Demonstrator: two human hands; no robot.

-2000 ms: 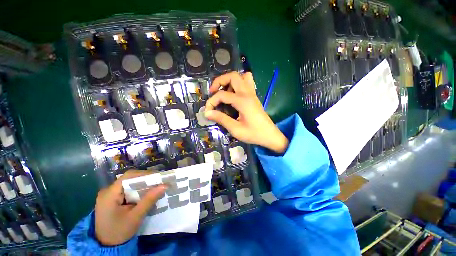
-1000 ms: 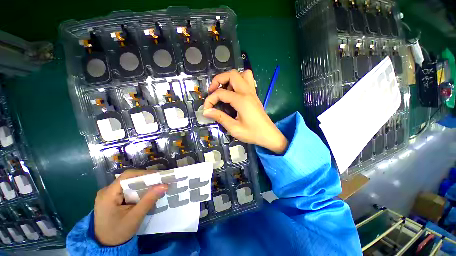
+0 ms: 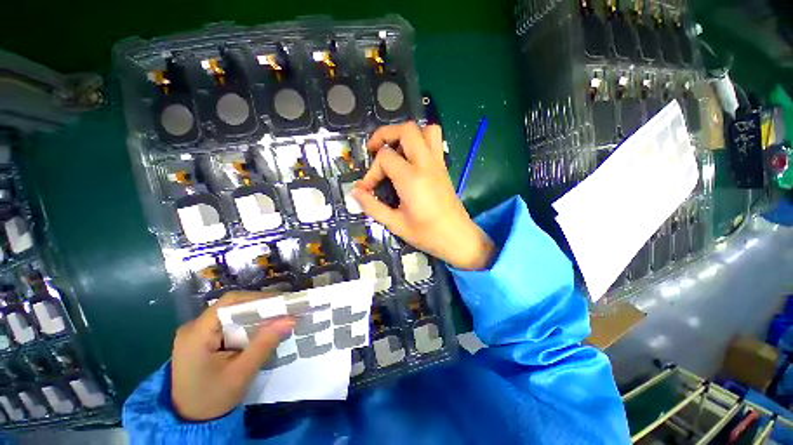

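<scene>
My left hand [image 3: 213,361] grips a folded white sticker sheet [image 3: 300,335] with rows of grey pieces, thumb on top, over the lower part of the clear blister tray [image 3: 139,156]. My right hand [image 3: 422,195] is over the second row, thumb and index fingertips together at a module [image 3: 352,193] that the hand partly covers. Whether a sticker is between the fingertips cannot be told. Three modules to its left, such as this module [image 3: 311,202], carry pale stickers. The top row modules [image 3: 289,104] show bare round grey discs.
A blue stick [image 3: 472,156] and a dark slim tool [image 3: 429,109] lie right of the tray. A tray stack [image 3: 556,143] at right bears a spare sticker sheet [image 3: 626,204]. Another tray with modules [image 3: 48,317] is at far left. A cardboard box [image 3: 749,361] is low at right.
The right hand's thumb and fingers have shifted slightly at the same module. The left hand still holds the sheet. The camera view has shifted slightly.
</scene>
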